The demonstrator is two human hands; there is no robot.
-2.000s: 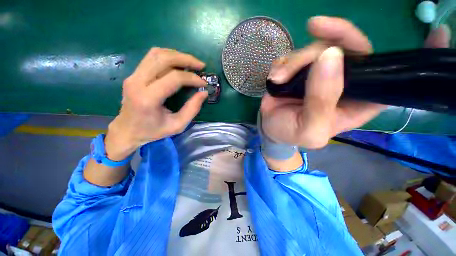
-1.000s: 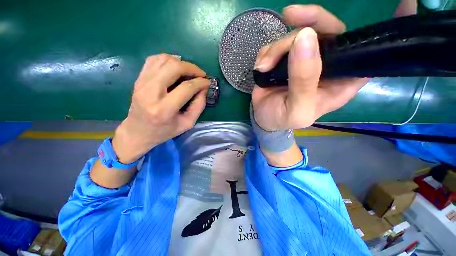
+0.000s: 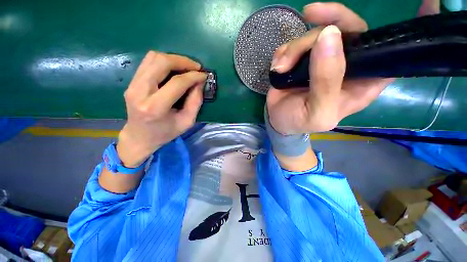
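A small black module (image 3: 210,86) with silvery details lies on the green bench, at the fingertips of my left hand (image 3: 163,100). My left thumb and fingers are pinched together at its left edge; whether they hold a tiny part is too small to tell. My right hand (image 3: 320,77) is closed around a long thick black electric screwdriver (image 3: 404,48), with its tip end pointing left. A round grey screw dish (image 3: 263,46) with a dotted surface lies between the hands, partly hidden by my right fingers.
The green bench (image 3: 77,92) ends just in front of my body. A thin white wire (image 3: 439,110) curves at the right edge, and a black cord (image 3: 379,134) runs below the driver. Cardboard boxes (image 3: 404,207) and a blue bin (image 3: 20,227) are on the floor.
My left fingers have closed from an open curve to a pinch at the module, which sits slightly farther left in view. My right hand and the driver have shifted slightly up in view.
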